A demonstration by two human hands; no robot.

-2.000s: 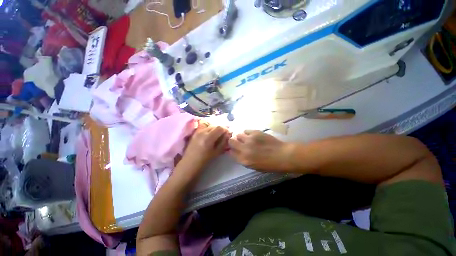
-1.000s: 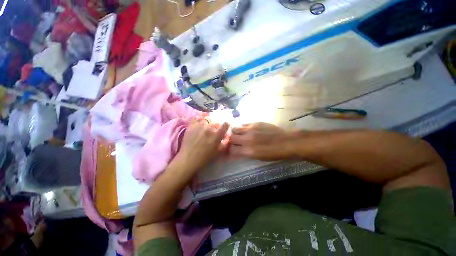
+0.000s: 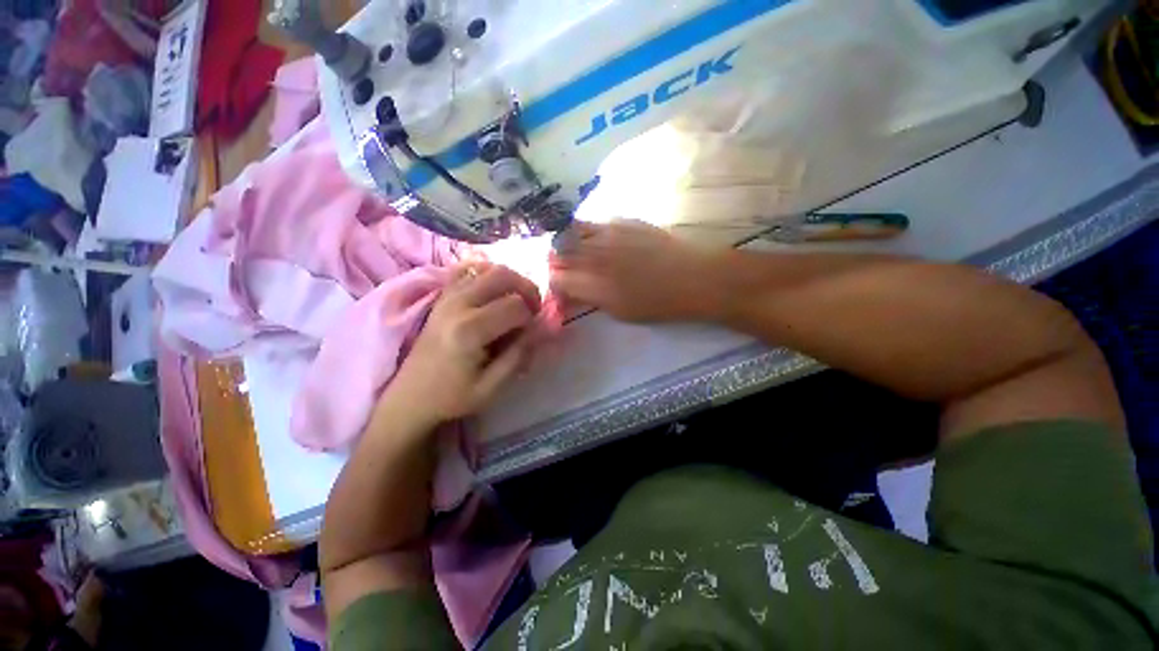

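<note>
The pink and white garment piece (image 3: 311, 242) lies bunched left of the needle, and pink cloth hangs off the front and left edges of the table. My left hand (image 3: 477, 333) grips the cloth just in front of the presser foot (image 3: 544, 216). My right hand (image 3: 633, 270) is beside the needle with its fingertips on the fabric edge (image 3: 550, 305), which glows reddish under the lamp. The fingertips of both hands are close together. The needle itself is lost in the glare and behind my right fingers.
The white JACK sewing machine (image 3: 674, 76) stands behind my hands. Snips with a green and orange handle (image 3: 854, 225) lie right of my right hand. Red cloth (image 3: 235, 76) and a white box (image 3: 176, 70) are at the back left. A person's hand shows at the lower left.
The view has shifted, so the machine head looks closer. My right hand has moved up beside the presser foot, and my left hand's fingers are more bent. The cloth left of them has changed folds.
</note>
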